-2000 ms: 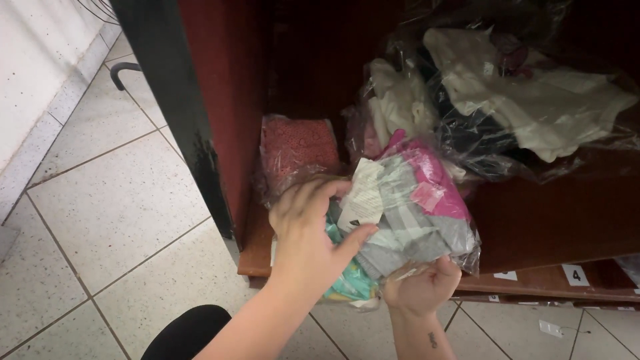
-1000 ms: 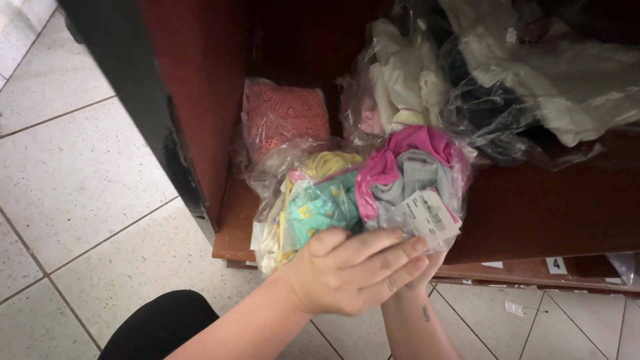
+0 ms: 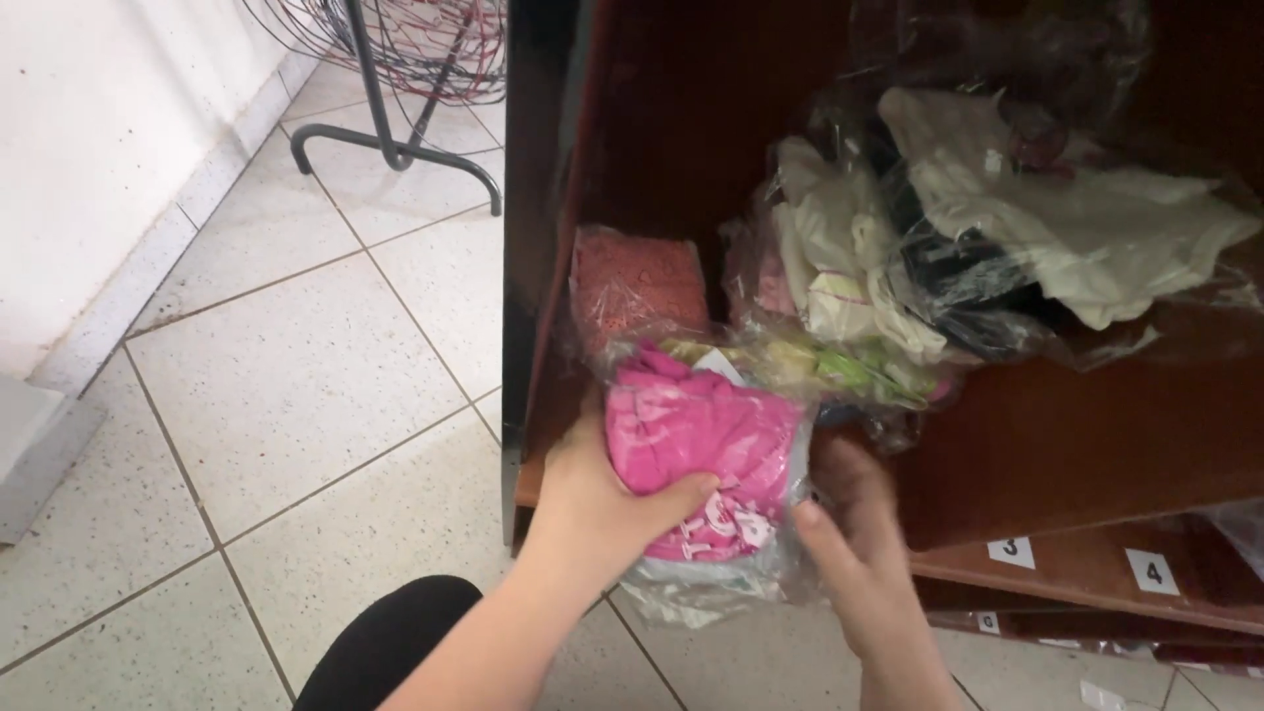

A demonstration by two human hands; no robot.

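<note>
My left hand (image 3: 607,494) grips the left side of a clear plastic bag with a folded bright pink garment (image 3: 701,434) inside, its thumb lying over the front. Grey fabric shows along the bag's right edge. At that edge is my right hand (image 3: 854,523), slightly blurred, fingers apart; whether it touches the plastic is unclear. Behind the pink bundle lie a bagged coral textured fabric (image 3: 637,281) and a bagged yellow-green item (image 3: 839,365). Farther right on the shelf, a bagged cream garment (image 3: 839,247) rests beside a larger off-white one (image 3: 1066,217) with dark fabric beneath.
The brown wooden shelf (image 3: 1027,464) has a dark upright side panel (image 3: 543,247) at its left. Lower shelf edges bear number tags (image 3: 1152,572). A metal rack's foot (image 3: 395,148) stands on the tiled floor (image 3: 296,395) by the white wall. My dark-clad knee (image 3: 395,642) is below.
The pink garment's bag has been turned, so a broad pink face with a print shows. My left hand has moved to its left side, my right hand to its right. The view has shifted left.
</note>
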